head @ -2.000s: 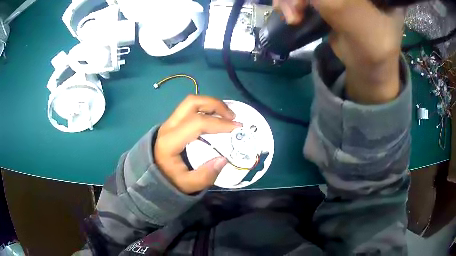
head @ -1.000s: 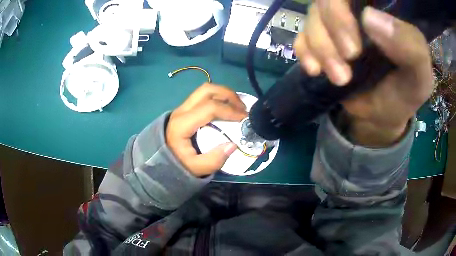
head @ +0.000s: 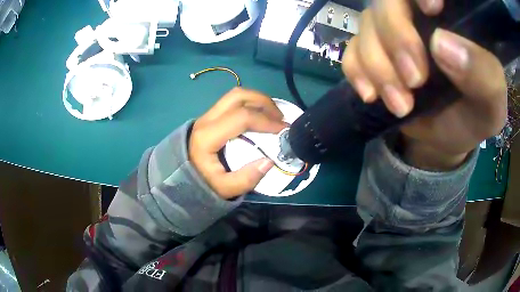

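A round white base housing (head: pixel 273 183) lies near the front edge of the bench. My left hand (head: pixel 236 142) holds it from the left, fingers and thumb beside the gear motor (head: pixel 285 147) on it. My right hand (head: pixel 425 80) grips the black electric screwdriver (head: pixel 348 122), tilted, its tip end down at the motor. The tool covers part of the motor and housing; the bit and screw are hidden. Thin motor leads (head: pixel 293 171) cross the housing. The leads' other end, with a tiny white connector (head: pixel 193 76), lies on the mat behind my left hand.
White plastic housings (head: pixel 97 88) stand at the back left, with another white shell (head: pixel 219 20) beside them. The screw feeder (head: pixel 293 28) stands at the back centre. The black cord (head: pixel 292 63) loops in front of it. Tangled motors and wires (head: pixel 504 137) lie at the right edge.
My right hand has brought the screwdriver from the screw feeder down and left onto the motor. My left hand still holds the housing. The whole view has shifted slightly.
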